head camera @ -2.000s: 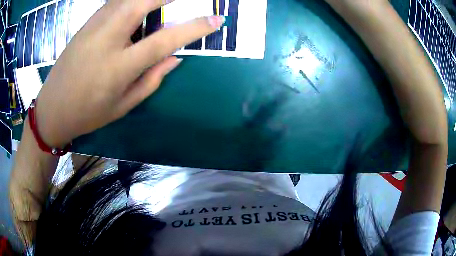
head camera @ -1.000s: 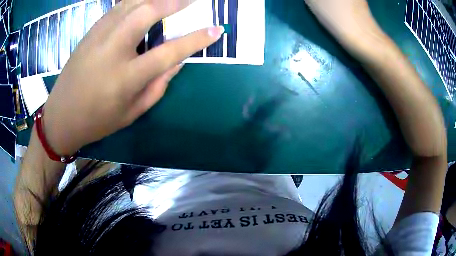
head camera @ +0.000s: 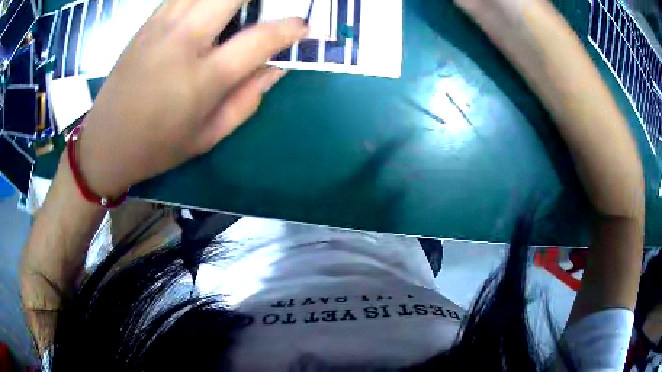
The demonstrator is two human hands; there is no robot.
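Note:
A white adhesive strip sheet (head camera: 379, 43) with black bars lies at the top centre, cut off by the top edge. A white-backed LCD module (head camera: 284, 10) lies on it, partly under my left hand. A small teal tab (head camera: 348, 31) shows on a bar right of the module. My left hand (head camera: 196, 87) is over the sheet's left part, index fingertip at the module, thumb lower and apart; other fingertips are cut off or hidden, so its grip is unclear. My right hand (head camera: 501, 9) is mostly beyond the top edge; its fingers are not seen.
Black-barred sheets (head camera: 86, 36) lie at the upper left, beside a white piece (head camera: 70, 102) and a pile of dark modules (head camera: 20, 109) at the left edge. Another barred sheet (head camera: 630, 62) is at the upper right. The green mat's near edge crosses below; a red object (head camera: 559, 265) shows beyond it.
The view has shifted, so the sheet and module appear farther right. My left index fingertip has drawn back left from the teal tab. My right hand has moved slightly within the view, still cut off.

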